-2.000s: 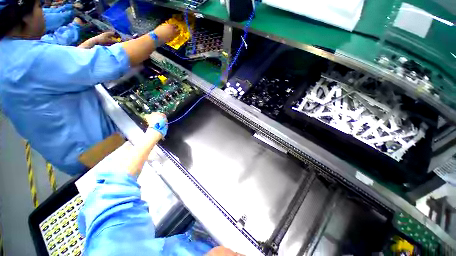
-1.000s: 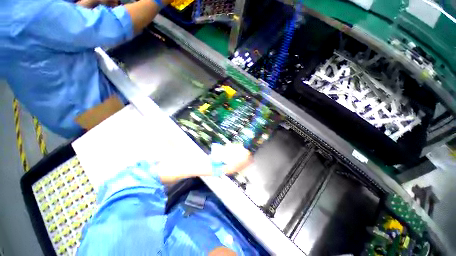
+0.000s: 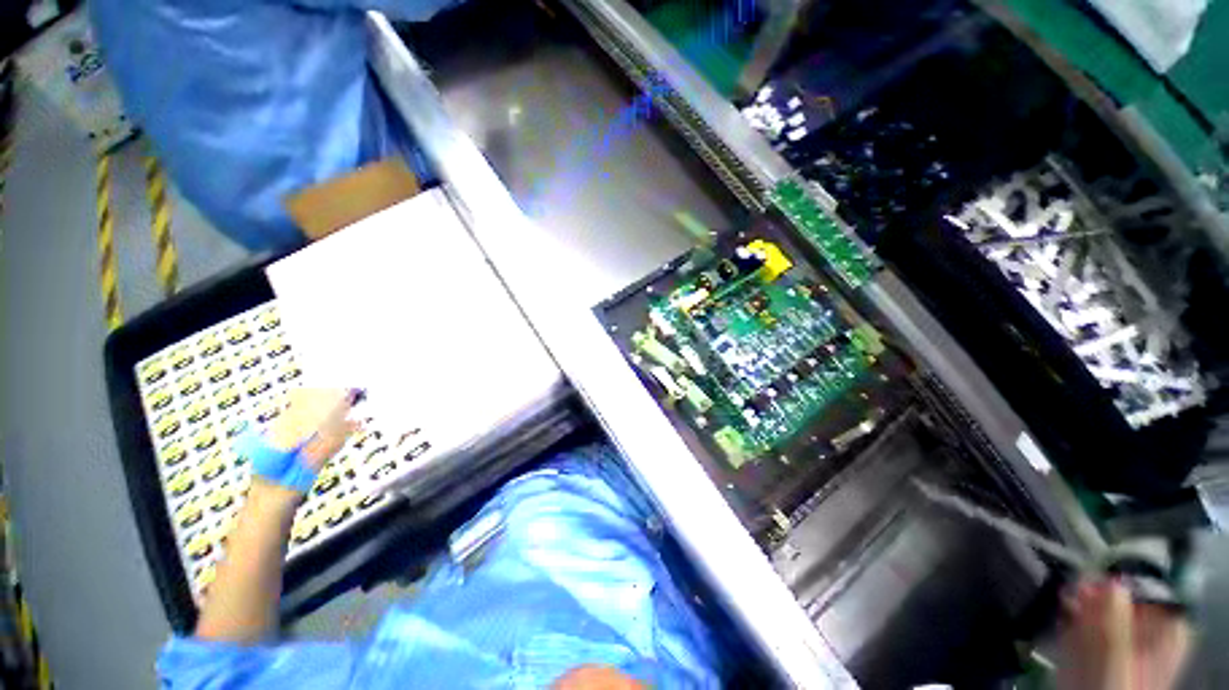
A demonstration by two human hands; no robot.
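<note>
A green circuit board (image 3: 795,353) crowded with parts lies in a dark carrier (image 3: 634,317) between the conveyor rails. My left hand (image 3: 310,429), with a light-blue wrist band, is over the white tray of yellow-and-black components (image 3: 209,404), at the edge of a white sheet. Its fingers are bent and a small dark thing shows at the fingertips; whether it is held is unclear. A blurred hand (image 3: 1116,636) is cut off at the lower right beside a grey and dark object; I cannot tell whether it is mine. A skin-toned patch shows at the bottom edge.
The white sheet (image 3: 404,317) covers part of the tray. A person in a blue smock (image 3: 249,115) stands at the upper left. Beyond the far rail are a black bin of white strips (image 3: 1078,290) and small dark parts (image 3: 876,162). Metal rails (image 3: 674,472) flank the carrier.
The board has moved down the conveyor from beside the other person. My left hand has left the board and reached the component tray. A blurred hand has appeared at lower right.
</note>
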